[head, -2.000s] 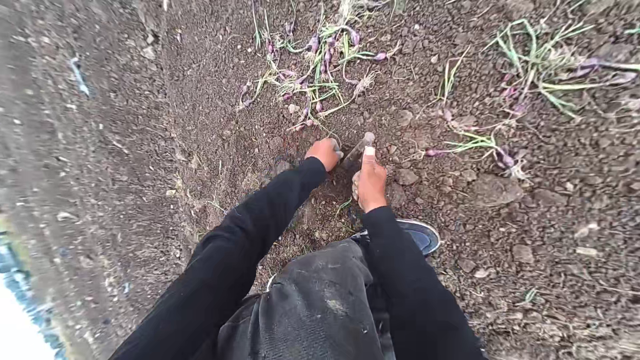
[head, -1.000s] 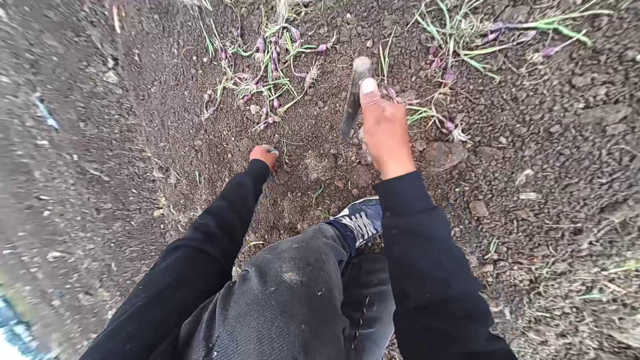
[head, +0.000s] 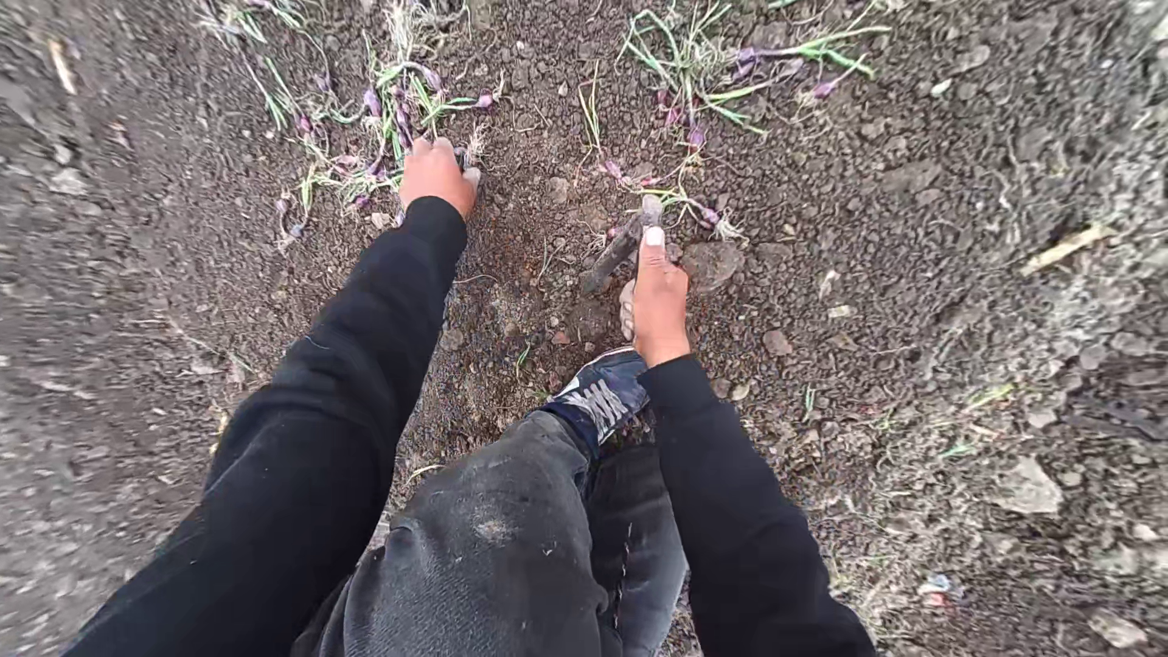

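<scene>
My left hand (head: 439, 175) is at the lower edge of a loose pile of small purple onion plants (head: 401, 105); its fingertips are partly hidden, so whether it grips one cannot be told. My right hand (head: 659, 297) is closed on a short, soil-covered digging tool (head: 620, 248), its thumb along the top end and its other end slanting down-left toward the soil. Just beyond the tool lie single onion plants (head: 707, 215) with green leaves and pale roots. A second onion pile (head: 693, 78) is at the upper right.
Dark crumbly soil surrounds both hands. A flat stone (head: 712, 265) sits right of the tool. My laced shoe (head: 604, 394) is planted just below my right hand. A pale stick (head: 1066, 250) and a light stone (head: 1029, 487) lie to the right.
My left hand has moved from the soil up to the left onion pile. My right hand, still holding the tool, has come lower, with the tool now slanting more.
</scene>
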